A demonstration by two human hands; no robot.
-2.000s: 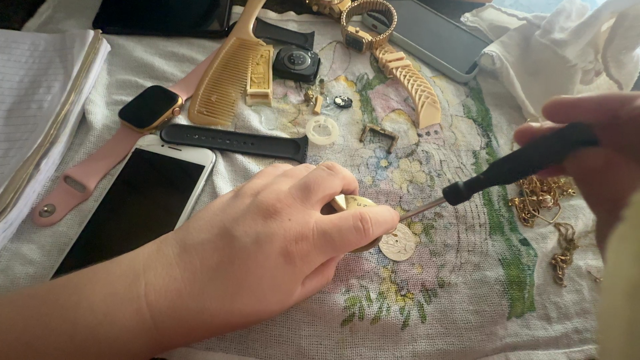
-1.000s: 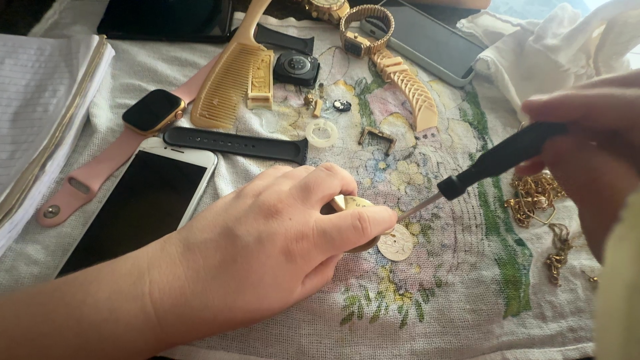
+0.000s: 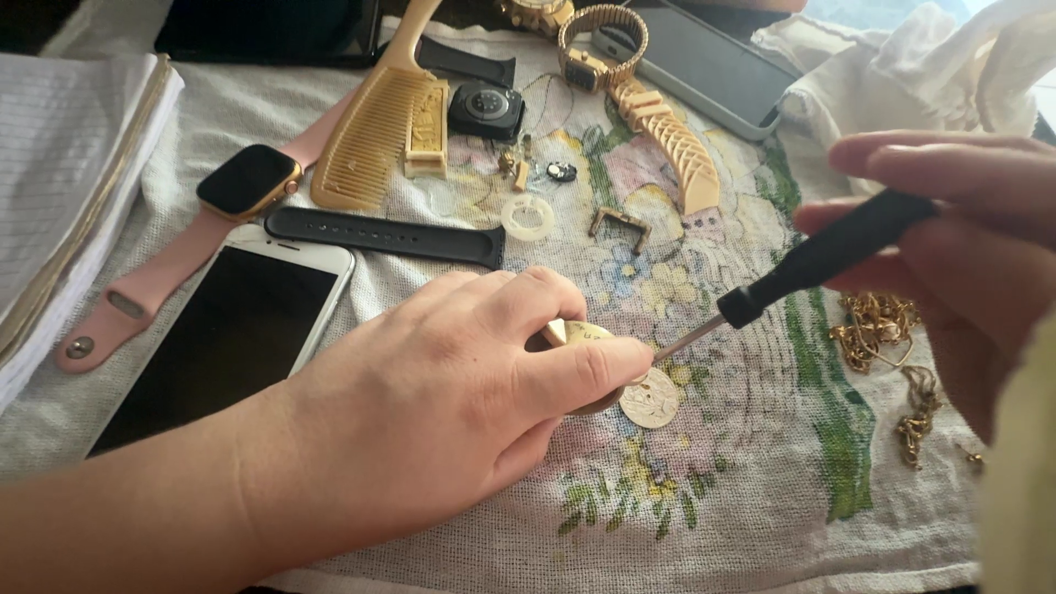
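Observation:
My left hand [image 3: 462,371] grips a round gold-toned metal piece [image 3: 584,332], perhaps a watch case, between thumb and fingers; much of it is hidden. My right hand [image 3: 973,239] holds a screwdriver [image 3: 825,252] by its black handle. The shaft slants down to the left, and its tip meets the metal piece beside my left thumb; the exact contact is hidden. Just right of the thumb, a pale round disc [image 3: 649,398] like a watch dial lies on the floral cloth [image 3: 643,511]. Above my left hand lie a translucent ring [image 3: 528,218] and an angular metal bracket [image 3: 620,228].
At left are a notebook [image 3: 66,165], a white smartphone [image 3: 231,322] and a smartwatch with pink strap [image 3: 250,183]. A comb [image 3: 371,136], black watch body [image 3: 487,109], black strap [image 3: 384,237], gold-toned bracelet watch [image 3: 602,49] and grey phone [image 3: 701,62] lie behind. Gold-toned chains [image 3: 874,330] lie right.
The fingers of my right hand have shifted and opened out somewhat around the screwdriver handle. My left hand has stayed in nearly the same place on the metal piece.

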